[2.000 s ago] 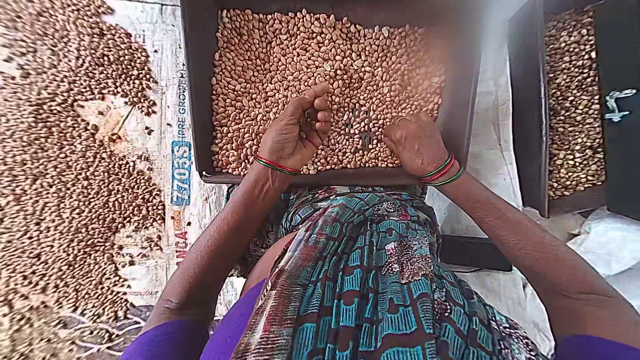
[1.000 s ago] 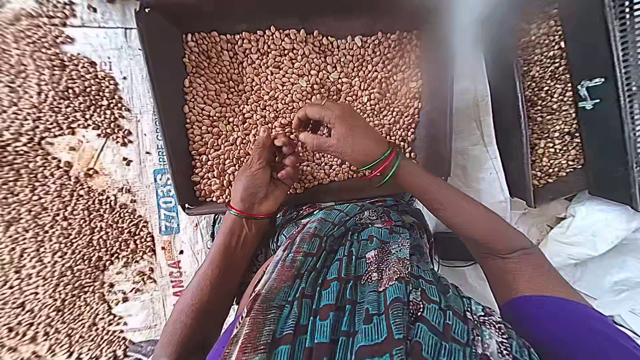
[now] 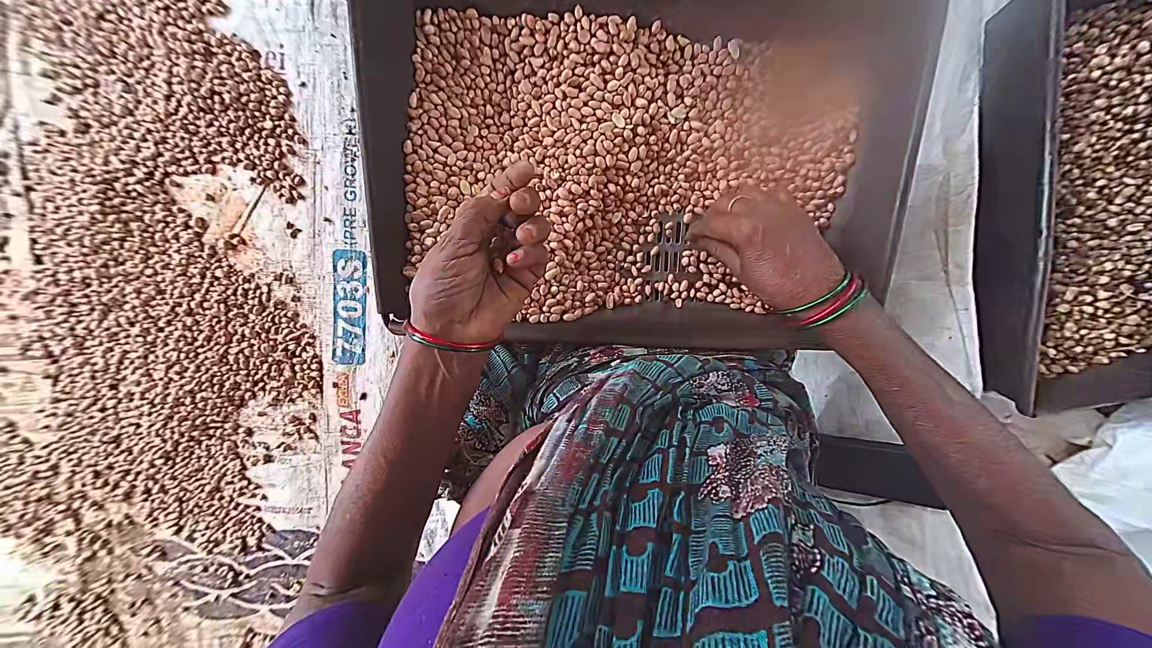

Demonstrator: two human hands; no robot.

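Observation:
Reddish-brown peanut kernels (image 3: pixel 576 117) fill a dark slotted tray (image 3: pixel 666 326) in front of my lap. Over its near left part is my left hand (image 3: pixel 486 252), palm up with fingers curled; something small and dark shows between the fingers, too unclear to name. My right hand (image 3: pixel 765 243) is palm down at the near right part, its fingertips pinched together among the kernels. Whether a kernel is between those fingertips is hidden. Beside them the slotted bottom of the tray shows through.
A large spread of small brown nuts or seeds (image 3: pixel 162 360) lies on a printed woven sack (image 3: pixel 306 117) at the left. On the right stands a second dark tray (image 3: pixel 1017 207) holding paler, mixed kernels (image 3: pixel 1098 198). White plastic sheeting (image 3: pixel 1116 468) lies at the lower right.
My right hand has moved away from beside my left hand, rightward and down to the kernels at the tray's near right part. My left hand stays over the near left part.

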